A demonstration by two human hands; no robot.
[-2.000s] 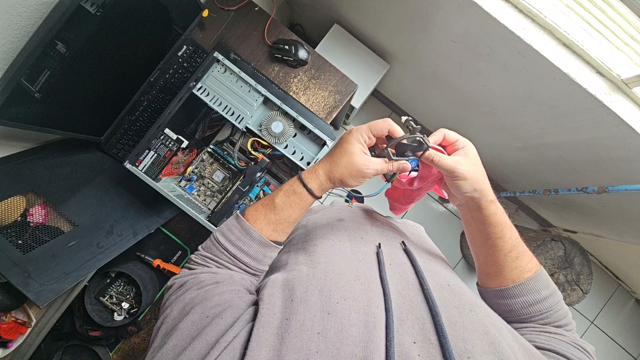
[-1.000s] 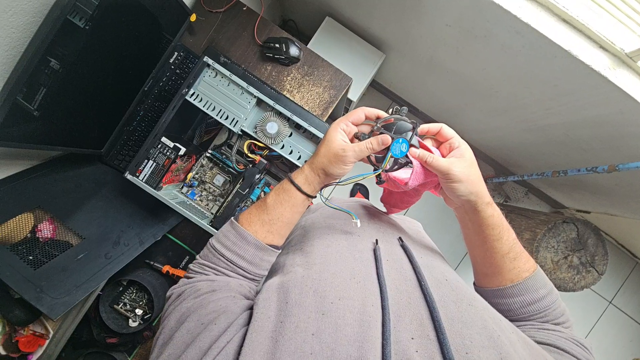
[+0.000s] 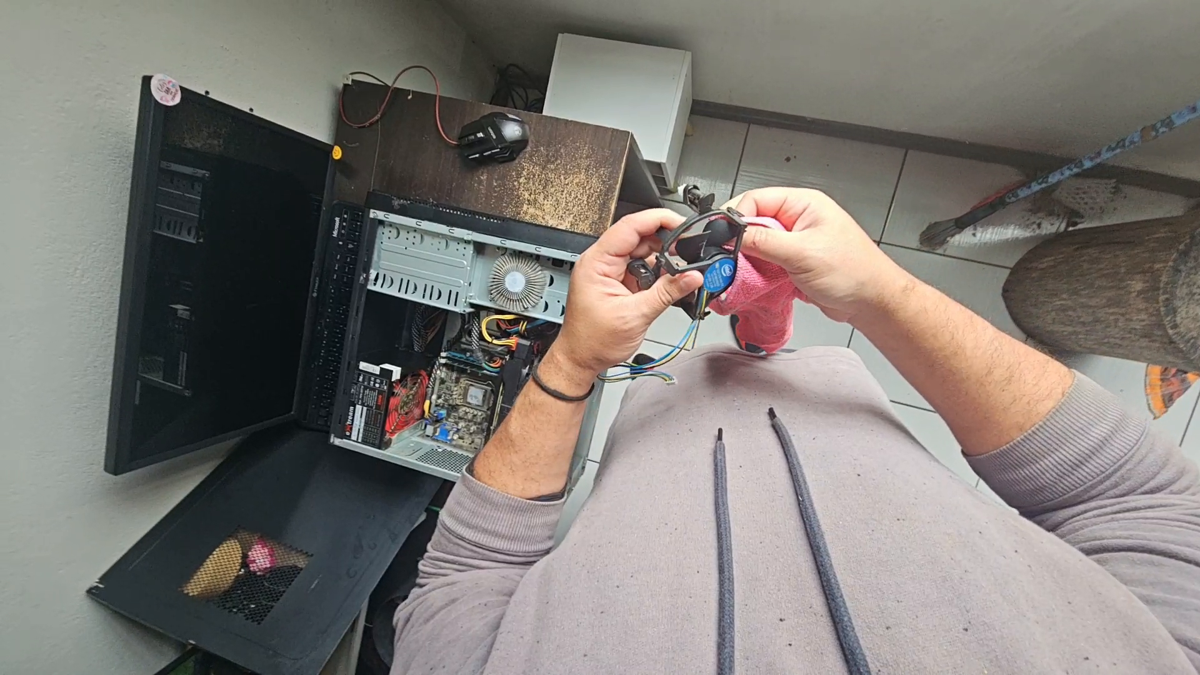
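Observation:
My left hand (image 3: 614, 300) grips the frame of a black CPU cooler fan (image 3: 698, 246) with a blue hub label; its thin coloured wires and small white plug hang below. At the fan's other side, my right hand (image 3: 816, 248) holds the frame together with a pink cloth (image 3: 761, 295), which dangles under the fingers. The fan is tilted, seen partly edge-on. To the left lies an opened computer case (image 3: 412, 455), showing the motherboard (image 3: 464, 398), cables and a red fan (image 3: 407, 405). A round finned metal heatsink (image 3: 517, 280) rests on the case's drive bay.
A monitor (image 3: 225, 272) and keyboard (image 3: 335, 300) stand beyond the case. A mouse (image 3: 494, 138) is on the dusty dark wooden surface (image 3: 562, 178), near a white box (image 3: 614, 89). A black side panel (image 3: 281, 553) lies lower left. A paintbrush (image 3: 1059, 173) and wooden stump (image 3: 1106, 286) are right.
The fan has been turned from its blue label facing up to a more edge-on tilt, still between both hands. The view has shifted, bringing the brush tip into sight.

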